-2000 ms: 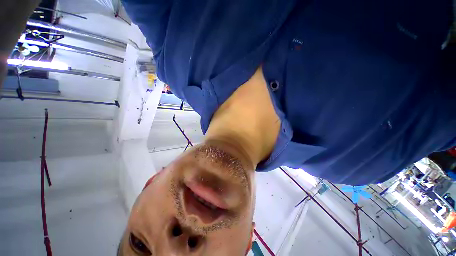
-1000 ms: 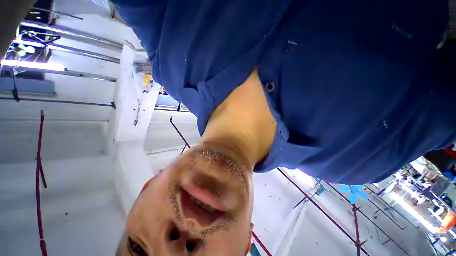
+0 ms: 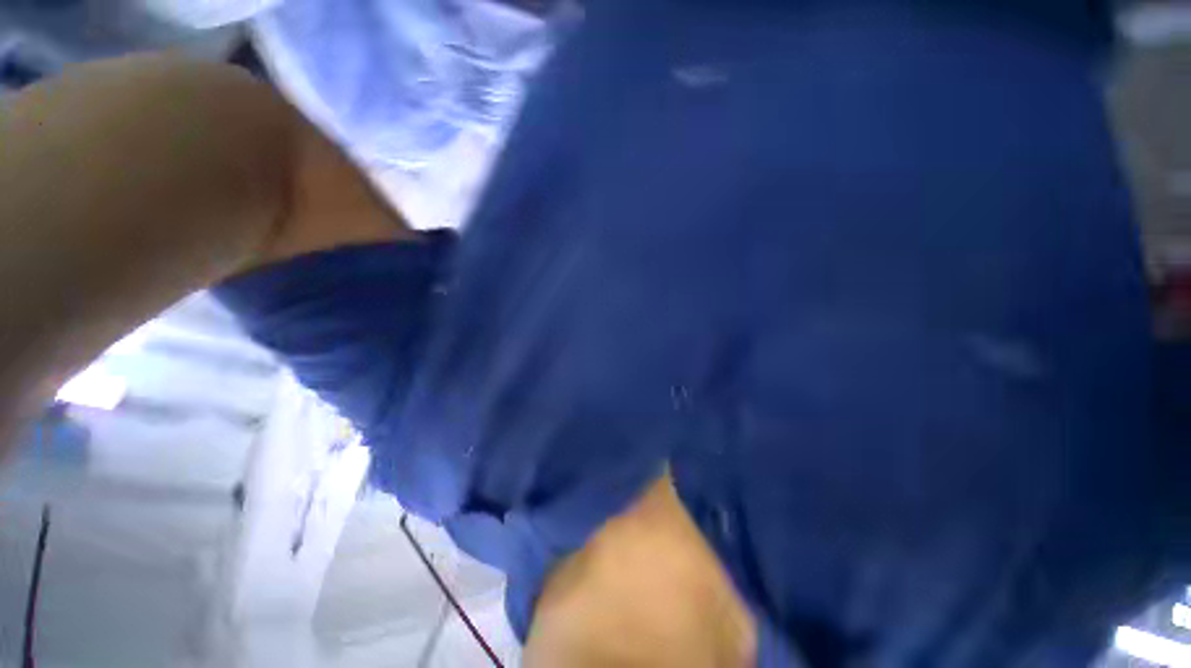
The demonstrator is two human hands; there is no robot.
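Observation:
A dark blue shirt (image 3: 836, 287) on a person fills the middle and right, close to the camera and blurred. The person's neck (image 3: 640, 587) shows at the bottom centre. A bare bent arm (image 3: 144, 209) comes out of the short sleeve (image 3: 346, 307) and runs large to the left edge, where it is cut off. No hand shows at its end. I cannot tell whose arm it is. Pale blue cloth (image 3: 392, 78) lies at the top left, beyond the arm. Neither my left hand nor my right hand can be made out.
Behind the person are a whitish ceiling or wall (image 3: 157, 522), a thin dark red rod (image 3: 451, 594) and a bright lamp (image 3: 94, 389) at the left. More bright lights (image 3: 1156, 646) show at the lower right corner.
The view has shifted and blurred. The shirt and neck sit lower, and the face has left the picture. The bent arm and the pale blue cloth have come into view at the upper left.

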